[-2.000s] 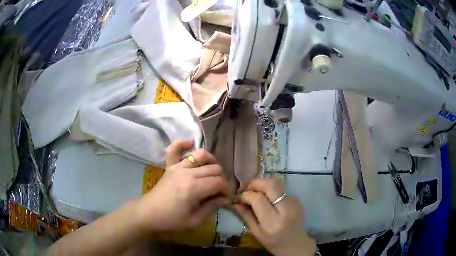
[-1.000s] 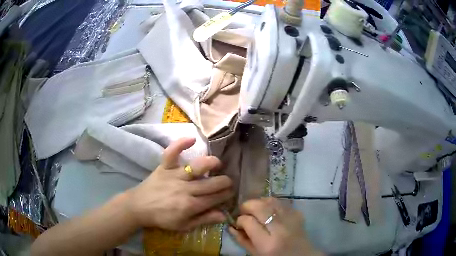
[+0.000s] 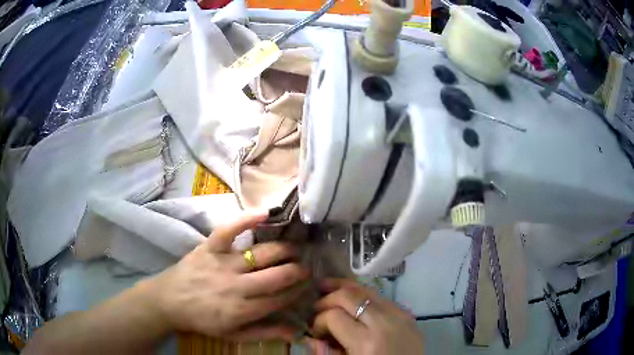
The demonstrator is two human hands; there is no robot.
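Note:
A tan strip (image 3: 316, 255), blurred, lies below the machine head, between and partly under my hands. My left hand (image 3: 236, 288), with a yellow ring, lies over its left side, fingers bent on the cloth. My right hand (image 3: 365, 320), with a silver ring, pinches the strip's near part; its lower edge is cut off by the frame. Bunched beige cloth (image 3: 274, 170) with a tan inside lies left of and behind the machine head (image 3: 327, 139). The head hides the needle and most of the presser foot.
A pale garment panel (image 3: 90, 173) lies at left. Spare strips (image 3: 511, 291) with dark edges and small dark snips (image 3: 555, 310) lie at right. A lamp (image 3: 254, 66) hangs over the cloth. A white thread cone (image 3: 480, 43) stands behind the arm. Yellow-orange tape (image 3: 210, 182) shows beneath the cloth.
The view has shifted, so the machine head looks larger and hides the needle area. My hands remain at the strip, now closer to the machine head.

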